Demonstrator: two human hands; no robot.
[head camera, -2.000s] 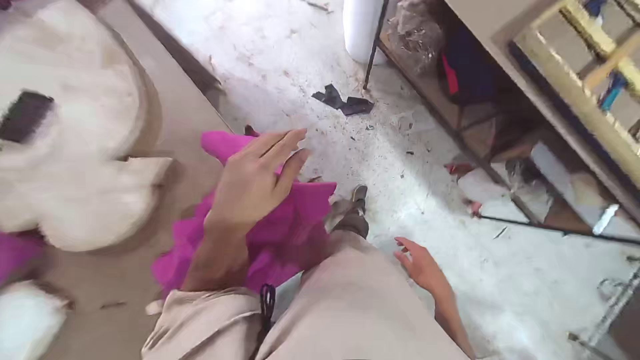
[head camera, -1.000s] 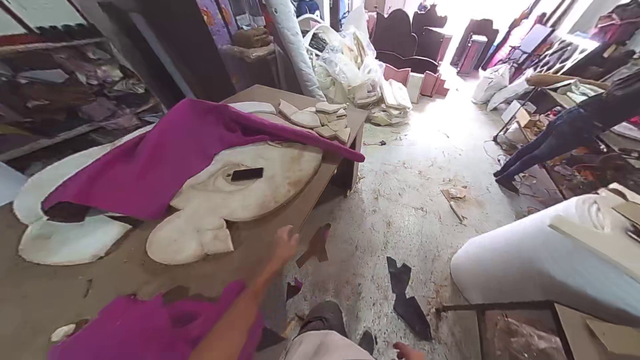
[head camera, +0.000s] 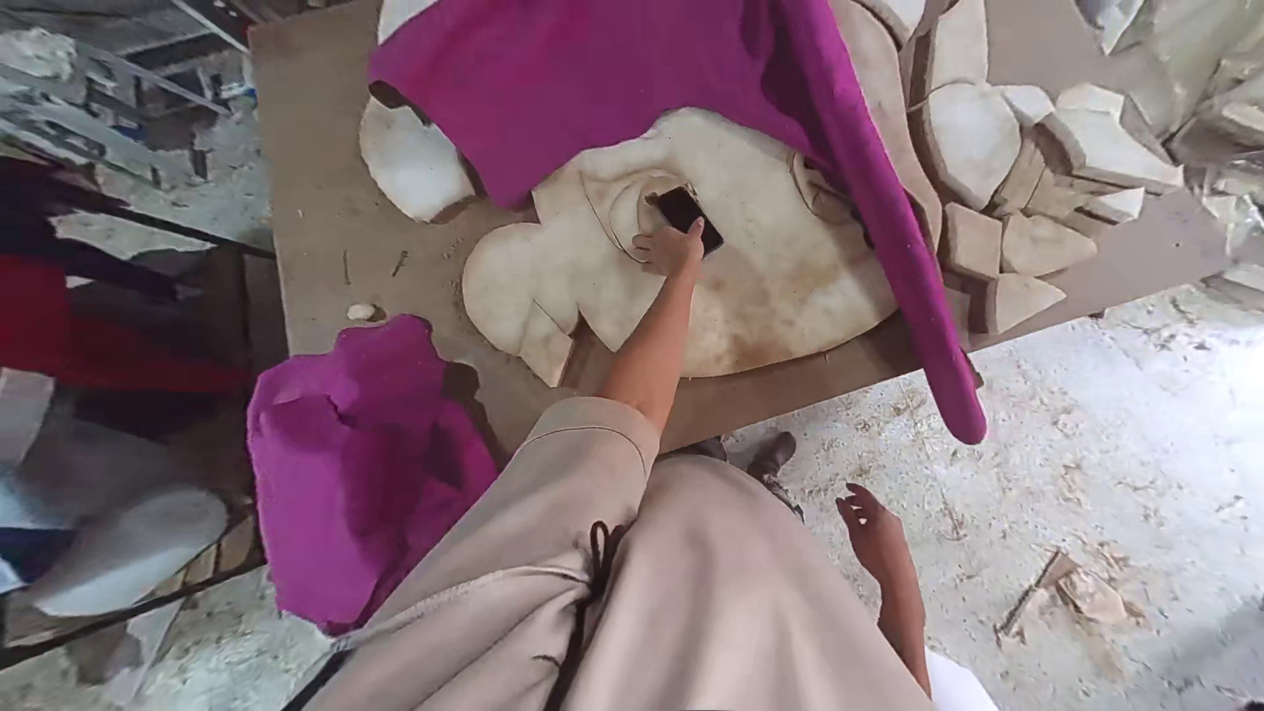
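My left hand (head camera: 673, 247) is on a black smartphone (head camera: 689, 219), its thumb over the near edge, the phone against a large cut-out foam shape (head camera: 770, 296). Magenta fabric (head camera: 612, 79) covers the far part of the foam, and a long strip of it hangs past the table's edge. A second crumpled magenta piece (head camera: 346, 474) droops over the table's left corner. Low on the right, my right hand (head camera: 864, 509) hangs over the floor with its fingers loosely curled and nothing seen in it.
Several cut foam pieces (head camera: 1037, 178) lie at the right end of the brown table (head camera: 326, 227). A small foam scrap (head camera: 363, 312) sits near the crumpled fabric. Scraps (head camera: 1076, 588) lie on the floor at the right, and shelving with fabrics stands at the left.
My left hand has moved from beside the table onto the phone, which lay on the foam with no hand on it one second ago. The view has turned strongly toward the table.
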